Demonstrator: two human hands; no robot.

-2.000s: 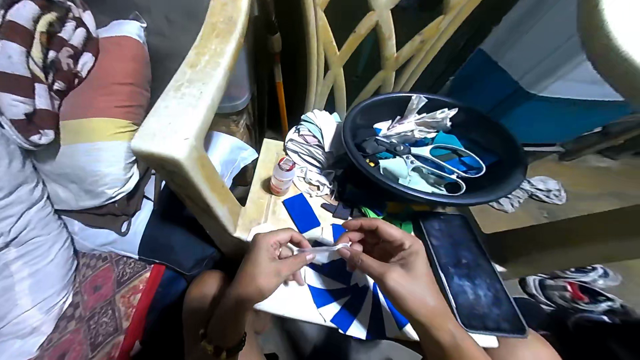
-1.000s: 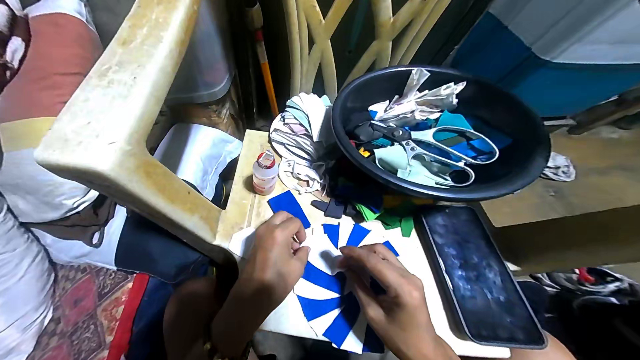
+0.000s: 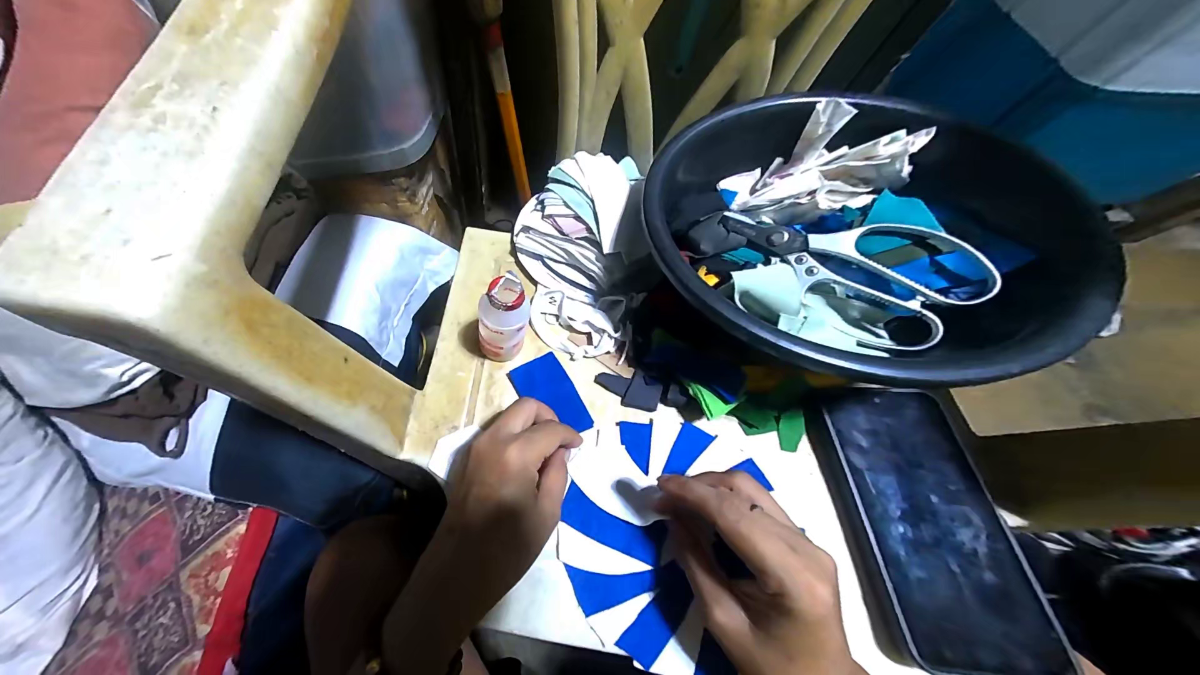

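Blue and white cloth strips (image 3: 614,586) fan out in a ring on the seat of a plastic chair. At the ring's left edge is my left hand (image 3: 525,459), its thumb and index finger pinched together near a blue cloth piece (image 3: 551,389); whether anything is between them cannot be told. My right hand (image 3: 750,553) reaches over the ring's right side, its fingertips touching a white piece near the centre. The palm hides part of the strips. Behind the blue piece stands a small plastic bottle (image 3: 503,317) with a red top.
A black basin (image 3: 1031,352) holds large scissors (image 3: 844,267) and cloth scraps. Bundled light strips (image 3: 572,253) lie left of it, green scraps (image 3: 759,412) below it. A dark smartphone (image 3: 937,534) rests at the right. The chair's armrest (image 3: 187,169) rises at the left.
Two seconds ago both hands held a small white piece between them; since then they have moved apart and down to the strips. The view has moved closer to the chair seat.
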